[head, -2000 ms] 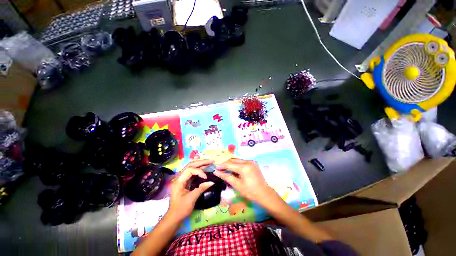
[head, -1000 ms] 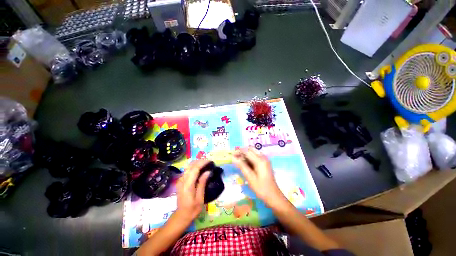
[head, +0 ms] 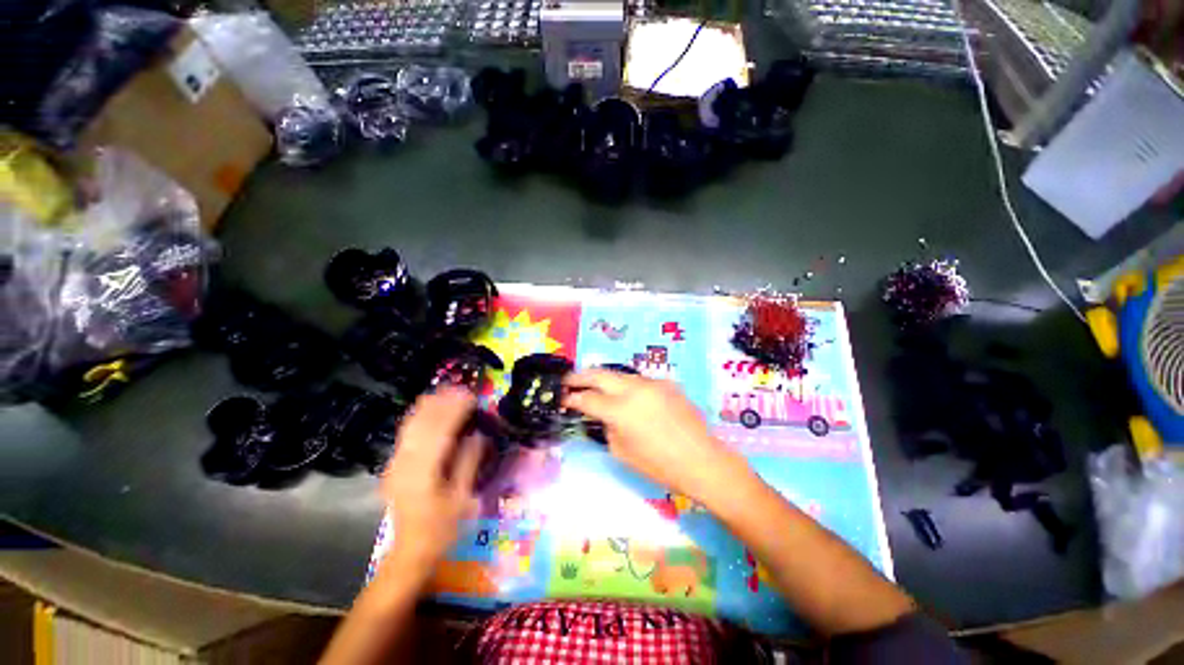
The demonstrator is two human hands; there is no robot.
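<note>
My left hand [head: 429, 468] is blurred at the left part of the printed mat [head: 831, 520], its fingers against a dark housing; its grip is unclear. My right hand [head: 649, 422] has its thumb and fingers around a black housing [head: 613, 378], mostly hidden under the hand. Just left of its fingertips, another black housing [head: 532, 394] shows small yellow and pale dots inside. Further black housings [head: 390, 344] crowd the mat's left edge and the bench beside it.
A reddish heap of tiny parts [head: 775, 327] lies on the mat's upper right. Right of the mat are a dark-and-silver heap [head: 926, 291], black inserts [head: 980, 416] and a yellow-and-blue fan [head: 1143, 344]. More housings [head: 610, 143] stand at the back; plastic bags [head: 123, 260] lie left.
The view has turned left. The housing that my left hand held over the mat's middle is no longer there. Both hands have moved to the housings on the mat's left part.
</note>
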